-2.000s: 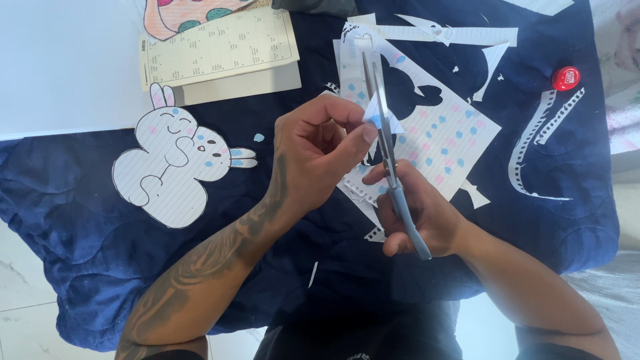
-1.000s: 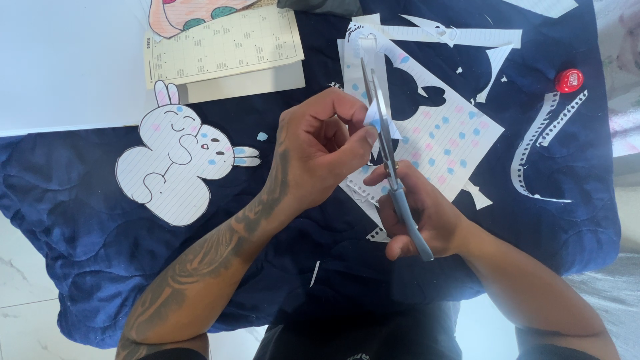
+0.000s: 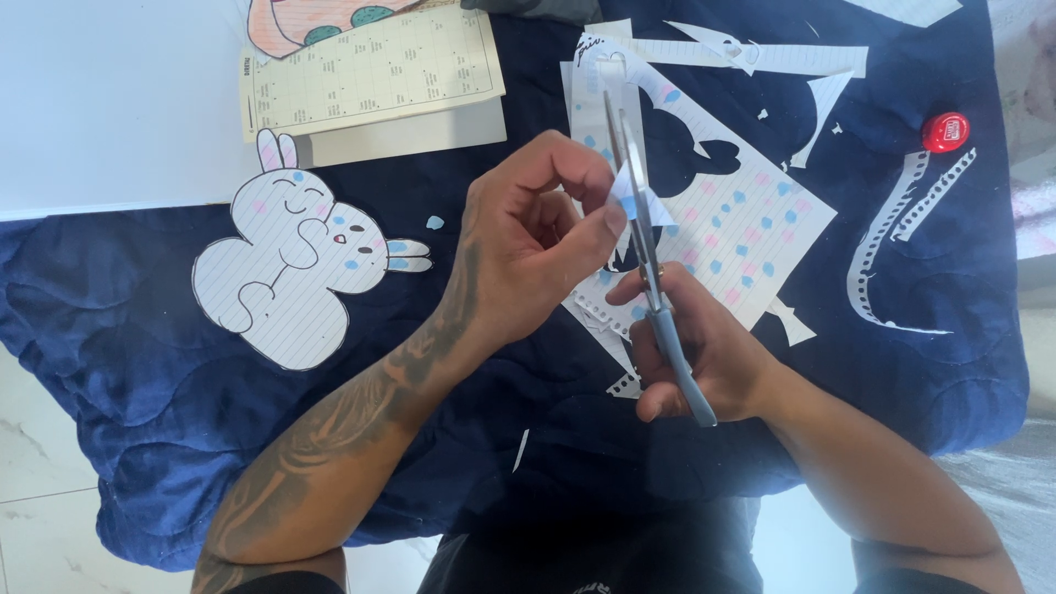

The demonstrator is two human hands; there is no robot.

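Between thumb and index finger, my left hand (image 3: 536, 239) pinches a small white paper piece (image 3: 652, 202) with a blue patch. My right hand (image 3: 701, 346) has its fingers around the handles of a pair of scissors (image 3: 672, 351), whose blades point away from me and lie at the paper piece, slightly parted. Beneath both hands rests a lined sheet (image 3: 767, 247) with pink and blue spots and a cut-out hole. To the left lies a paper cutout of two drawn bunnies (image 3: 280, 256), with a tiny blue scrap (image 3: 435, 223) beside it.
Paper strips (image 3: 808, 60) and offcuts lie at the upper right. A red round cap (image 3: 945, 132) sits above perforated strips (image 3: 866, 247). At the upper left are a printed yellowish booklet (image 3: 371, 74), a coloured drawing (image 3: 289, 25) and a white surface (image 3: 107, 99). Dark blue quilted fabric (image 3: 148, 330) lies underneath.
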